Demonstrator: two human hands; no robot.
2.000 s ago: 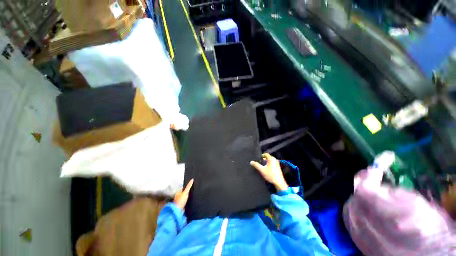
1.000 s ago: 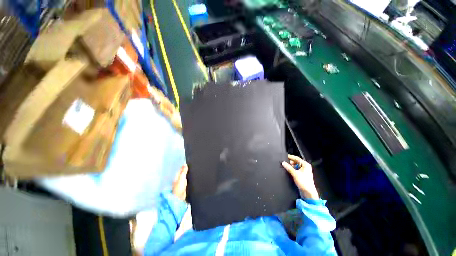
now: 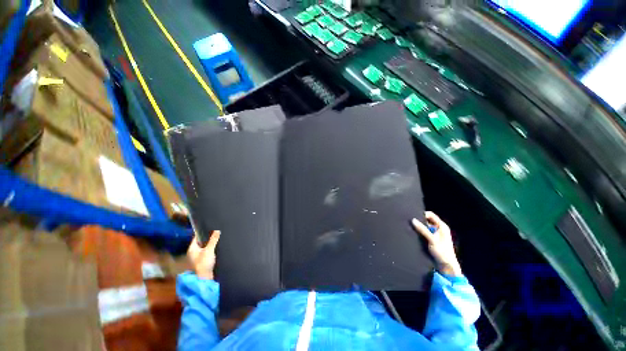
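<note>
Black sheets are held in front of my chest, wider than my torso. They show as two overlapping parts, a right one on top and a left one beside it, with more edges at the far left side. Pale smudges mark the right sheet. My left hand grips the left edge, thumb on top. My right hand grips the right edge, thumb on top. The fingers under the sheets are hidden.
The green bench runs along the right with several green circuit boards, a keyboard and a barcode scanner. A black slotted tray and blue stool are ahead. Cartons on blue racking stand left.
The sheets have spread from one stack into two overlapping parts, and my hands are farther apart. The view has moved along the aisle, with the stool, tray and boards now nearer.
</note>
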